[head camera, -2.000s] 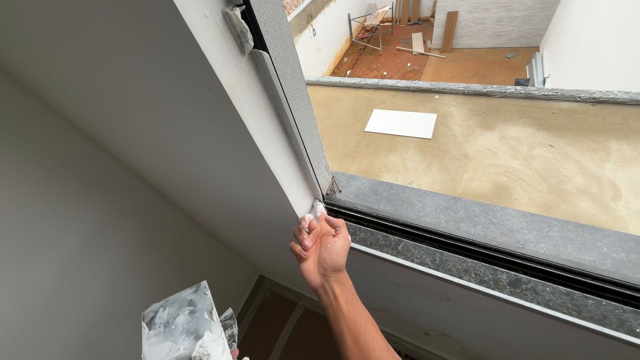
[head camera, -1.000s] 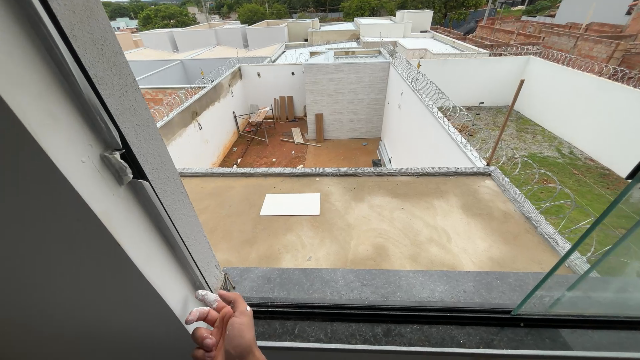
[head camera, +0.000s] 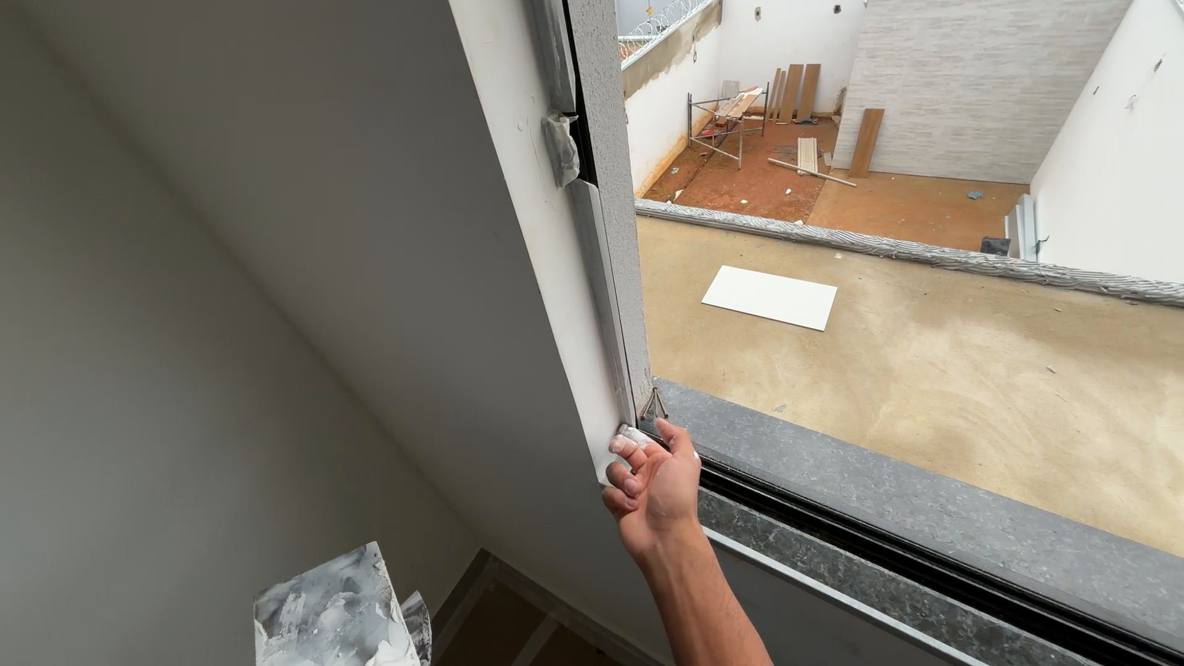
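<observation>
My right hand (head camera: 657, 481) is at the lower corner of the window opening, palm toward me. Its fingers are partly curled and apart, and white paste coats the fingertips. They touch the corner where the white jamb (head camera: 546, 268) meets the black window track (head camera: 832, 527). No tool shows in this hand. At the lower left is a flat plate smeared with white and grey paste (head camera: 338, 610), with a paste-marked translucent piece (head camera: 418, 627) beside it. My left hand is out of view. A whitish lump (head camera: 561, 150) sticks to the frame edge higher up.
A speckled grey stone sill (head camera: 888, 467) runs toward the lower right. A grey wall (head camera: 277, 231) slopes along the left. Outside, a white panel (head camera: 770, 297) lies on a tan concrete surface, with boards (head camera: 865, 143) and a metal trestle (head camera: 731, 116) beyond.
The view has turned down and left from the wider outdoor view one second ago, and the paste-smeared plate shows again. My right hand remains at the corner of the frame.
</observation>
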